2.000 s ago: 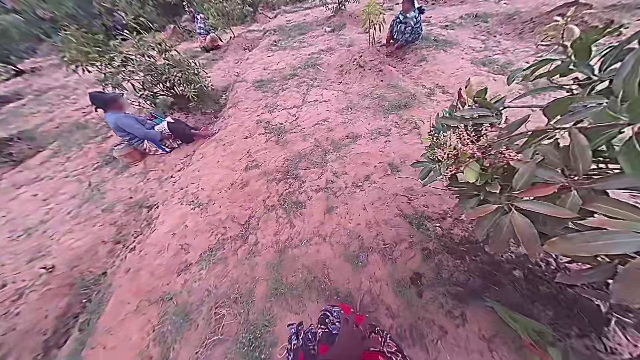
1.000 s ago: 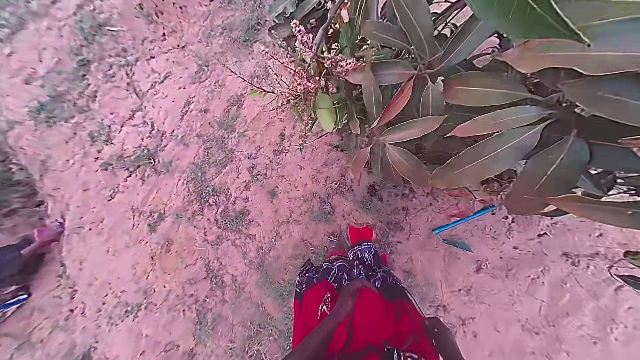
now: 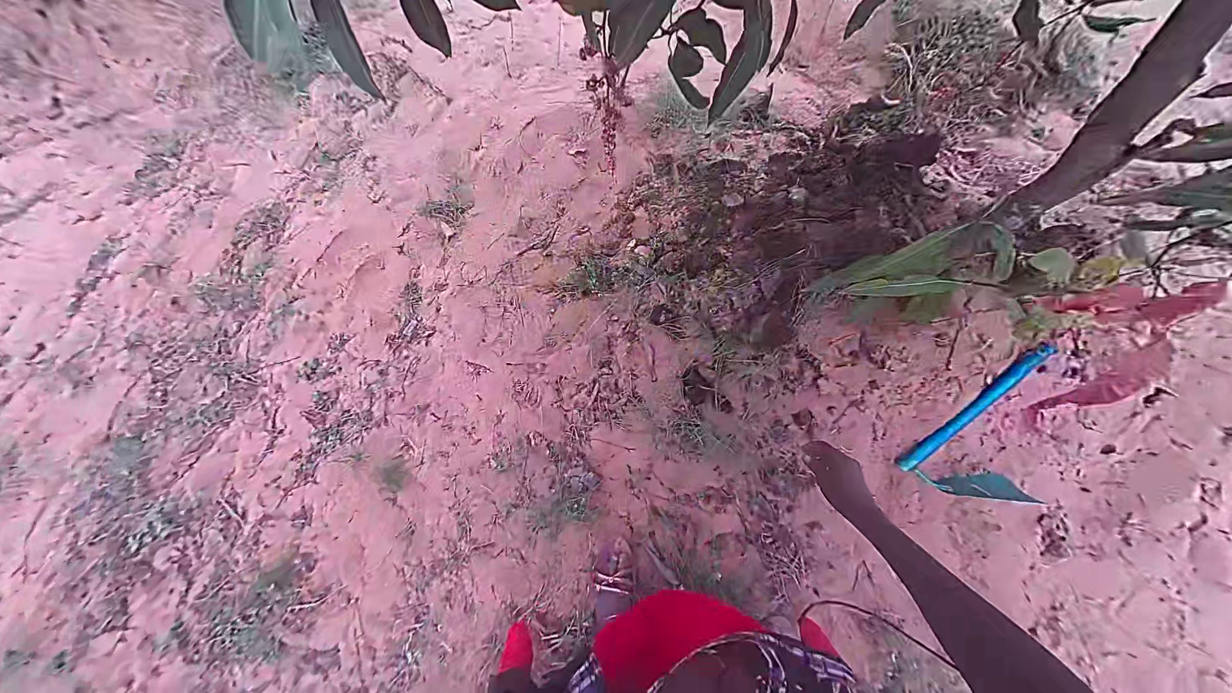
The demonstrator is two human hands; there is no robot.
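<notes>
My right hand (image 3: 839,476) reaches forward over the soil, to the left of a blue tube-like rod (image 3: 977,409) lying on the ground; a gap separates them. The fingers look bunched, but their pose is blurred and I make out nothing in them. A green leaf (image 3: 987,488) lies by the rod's lower end. Red patterned cloth (image 3: 674,635) covers my lap at the bottom edge, with a sandalled foot (image 3: 613,573) in front of it. My left hand cannot be made out.
A leaning tree trunk (image 3: 1107,135) stands at the upper right, with low green leaves (image 3: 905,269) beside its base. Dark leaves (image 3: 635,29) hang across the top. Reddish dry leaves (image 3: 1116,375) lie right of the rod. Uneven reddish soil (image 3: 385,337) bears tufts of grass.
The view has turned down and toward the tree base. My right arm now stretches out over the ground near the blue rod. Other people seen earlier are out of view.
</notes>
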